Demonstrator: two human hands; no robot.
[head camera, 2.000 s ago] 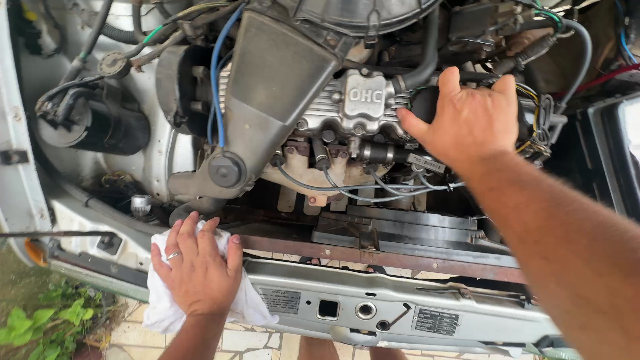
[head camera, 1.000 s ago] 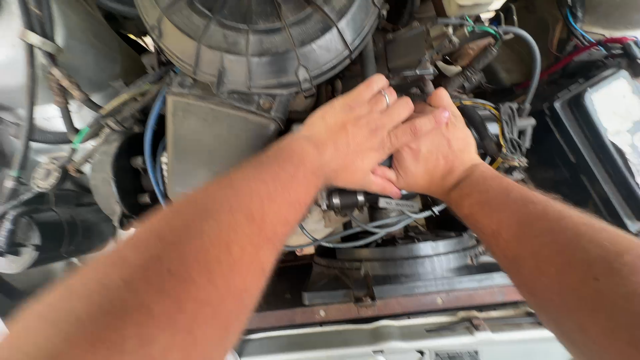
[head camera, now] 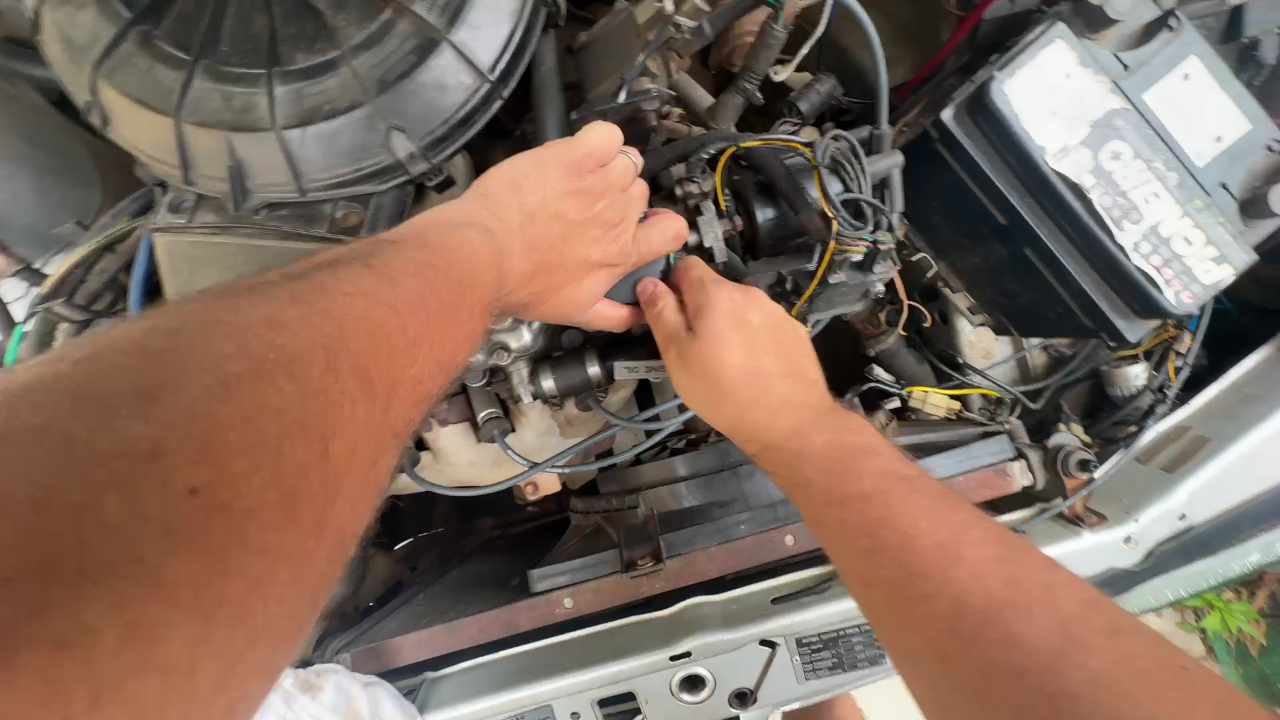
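Observation:
Over the right end of the engine's valve cover, my left hand (head camera: 570,225) is curled around a dark rounded cap (head camera: 640,280), its thumb and fingers on either side of it. From the right, my right hand (head camera: 735,345) pinches the cap's edge between thumb and forefinger. Most of the cap is hidden by the fingers, and whether it is seated cannot be seen. Just below the hands are a black hose with a clamp (head camera: 570,375) and grey spark plug leads (head camera: 540,470). A white cloth (head camera: 335,695) lies at the front edge, partly behind my left arm.
The round black air filter housing (head camera: 290,90) fills the upper left. A car battery (head camera: 1080,190) stands at the right. Wires and a yellow cable (head camera: 825,215) loop beside my right hand. The radiator's top (head camera: 700,490) and the metal front crossmember (head camera: 640,640) run along the front.
My left hand has left the white cloth at the front and moved up to the cap beside my right hand. The view has shifted to the right.

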